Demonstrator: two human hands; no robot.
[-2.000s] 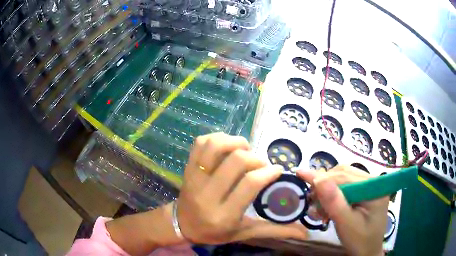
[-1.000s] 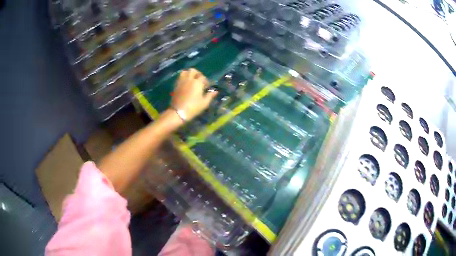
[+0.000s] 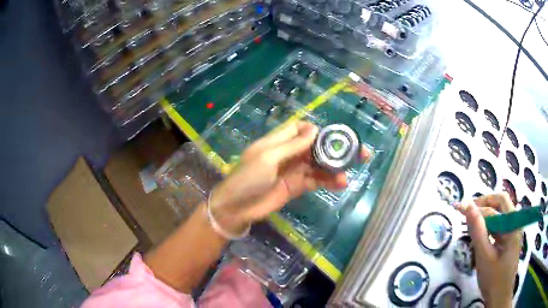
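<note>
My left hand [image 3: 270,171] holds a round speaker driver [image 3: 336,147] over the clear blister tray, its silver ringed face with a green centre dot turned up to the camera. My right hand [image 3: 496,246] is over the white hole tray [image 3: 441,138] and holds the green pen-like tool [image 3: 518,220]; what its tip touches is hidden. Several drivers [image 3: 410,283] with shiny faces sit in the near holes of the white tray. The clear blister tray [image 3: 318,120] lies on the green mat with several small dark parts in its far pockets.
Tall stacks of clear trays [image 3: 162,54] stand at the left and back [image 3: 360,30]. A brown cardboard sheet [image 3: 90,222] lies low at the left. Yellow tape [image 3: 192,135] marks the mat. A dark cable [image 3: 517,78] hangs over the white tray.
My left hand was reaching over the clear tray's far left pockets and is now nearer, holding a driver. My right hand, out of view one second ago, shows again over the white tray with the tool.
</note>
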